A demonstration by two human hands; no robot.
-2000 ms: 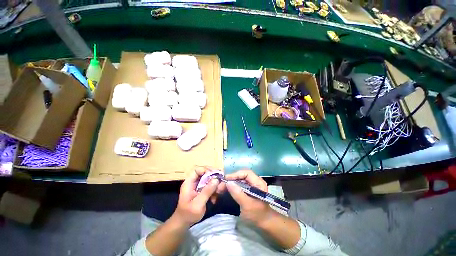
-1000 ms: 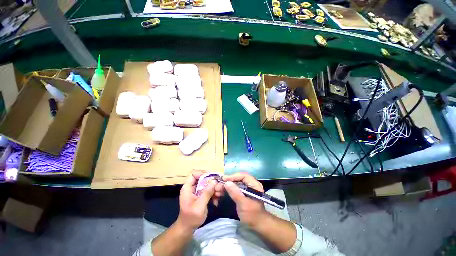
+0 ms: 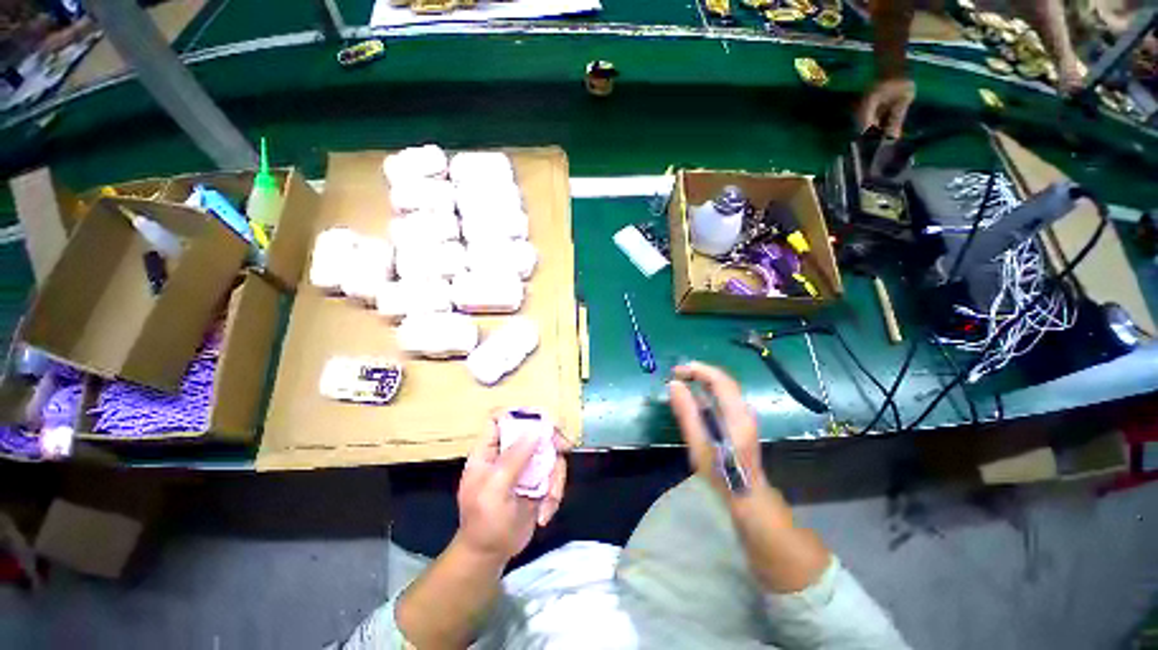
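My left hand (image 3: 502,502) holds a pinkish-white device housing (image 3: 528,455) over my lap at the bench edge, with the thumb on top of it. My right hand (image 3: 726,438) is to the right of it, apart from the housing, with a silver-grey and black bar tool (image 3: 726,460) lying in the palm under the fingers. An open device half with a circuit board (image 3: 361,380) lies on the cardboard sheet (image 3: 324,436). White housings (image 3: 425,264) stand grouped on the sheet. A blue screwdriver (image 3: 641,345) lies right of the sheet.
Left are cardboard boxes (image 3: 108,298) with purple strips (image 3: 163,400) and a green-nozzled bottle (image 3: 264,201). Right are a parts box (image 3: 749,305), black-handled pliers (image 3: 785,376), a wooden-handled tool (image 3: 886,310) and white cables (image 3: 1003,286). Another person's hand (image 3: 886,107) reaches to the soldering station (image 3: 876,191).
My right hand has moved right, away from the housing, with the bar tool. My left hand now shows the housing's flat face upward. Another person's arms have come in at the top right.
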